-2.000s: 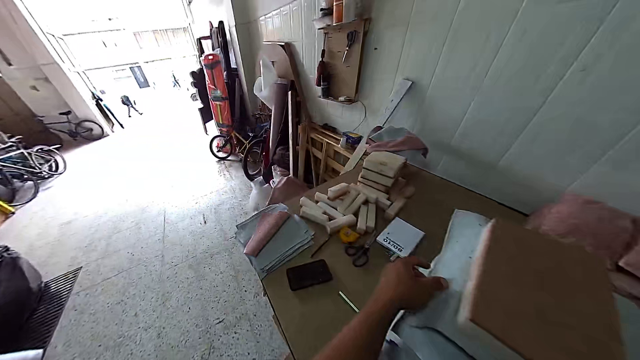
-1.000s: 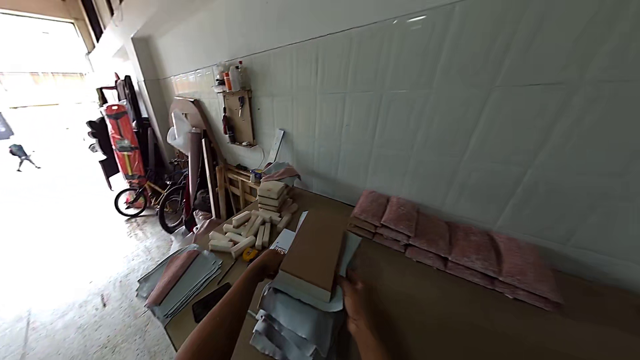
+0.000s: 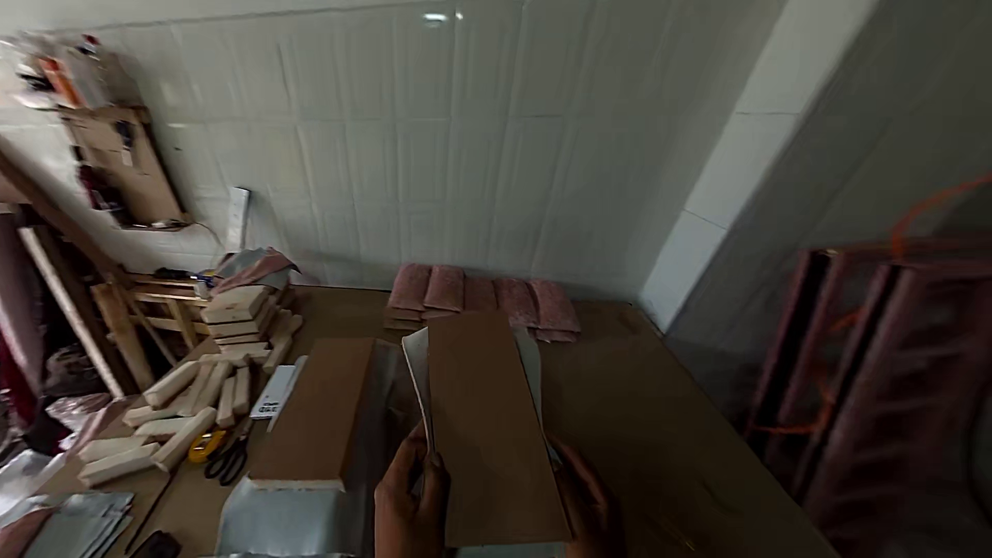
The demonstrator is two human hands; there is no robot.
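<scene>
My left hand (image 3: 412, 496) grips the left edge of a brown rectangular board (image 3: 492, 434) with light fabric (image 3: 418, 364) spreading out from under it. On the opposite edge, my right hand (image 3: 585, 500) holds the same board and fabric. To the left, a second brown-topped board with a pale padded edge (image 3: 318, 411) lies on grey fabric (image 3: 283, 519). Scissors with dark handles (image 3: 227, 463) and a yellow tape measure (image 3: 208, 446) rest left of that board, beside a small white box (image 3: 271, 394) bearing print.
Pale foam blocks (image 3: 194, 395) lie piled on the table (image 3: 659, 418) at left, below a stack of foam pieces (image 3: 236, 304). Pink padded pieces (image 3: 480, 298) sit by the tiled wall. Reddish frames (image 3: 868, 372) stand at right; a tool board (image 3: 128, 167) hangs at left.
The view has swung far to the right. One board now lies on the table at left, while both hands hold a board with fabric; one second ago they were at a board on the grey fabric pile.
</scene>
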